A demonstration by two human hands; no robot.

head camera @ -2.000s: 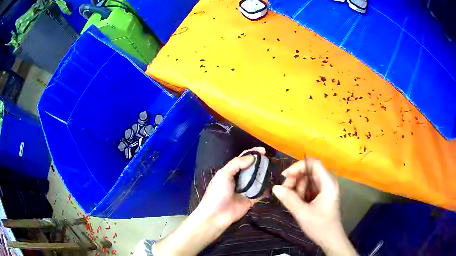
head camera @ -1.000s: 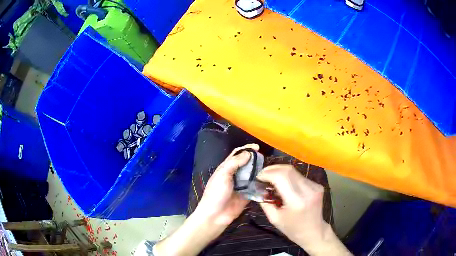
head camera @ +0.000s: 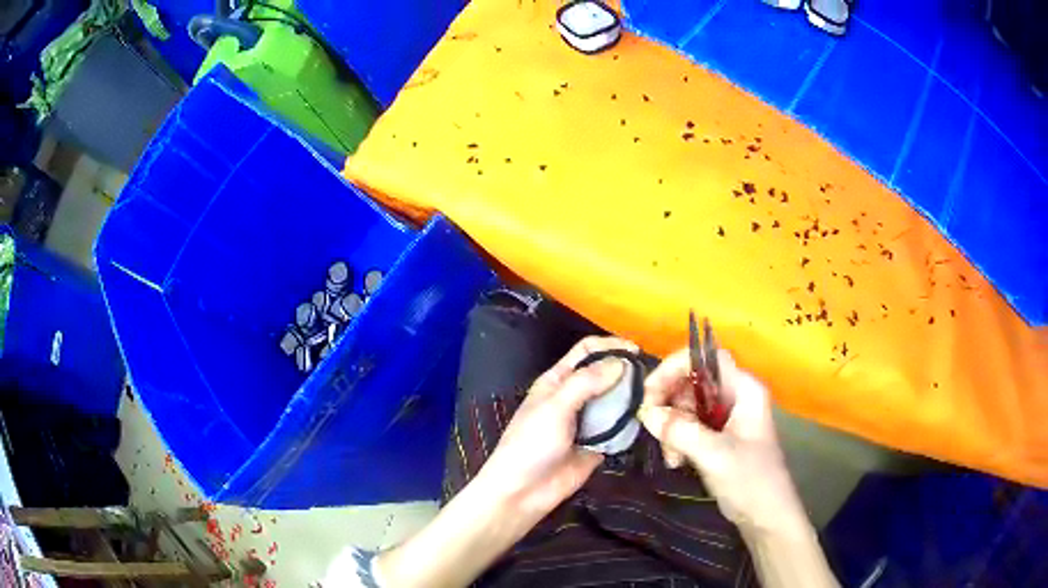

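Note:
My left hand holds a small padded case above my lap. The case has a pale grey face and a black edge; the thumb lies on the face. My right hand holds small snips with reddish handles, the thin dark blades pointing up and away from the case. The right thumb and forefinger are close together at the case's right edge; whether they pinch a thread there is too small to tell.
An orange cover with dark specks and one case lies ahead. A deep blue bin at left holds several cases. Another blue bin is at upper right. A green container stands behind.
My right hand has moved back from across the case to its right edge, and the snips now show pointing up. The case is turned with its face more towards the camera.

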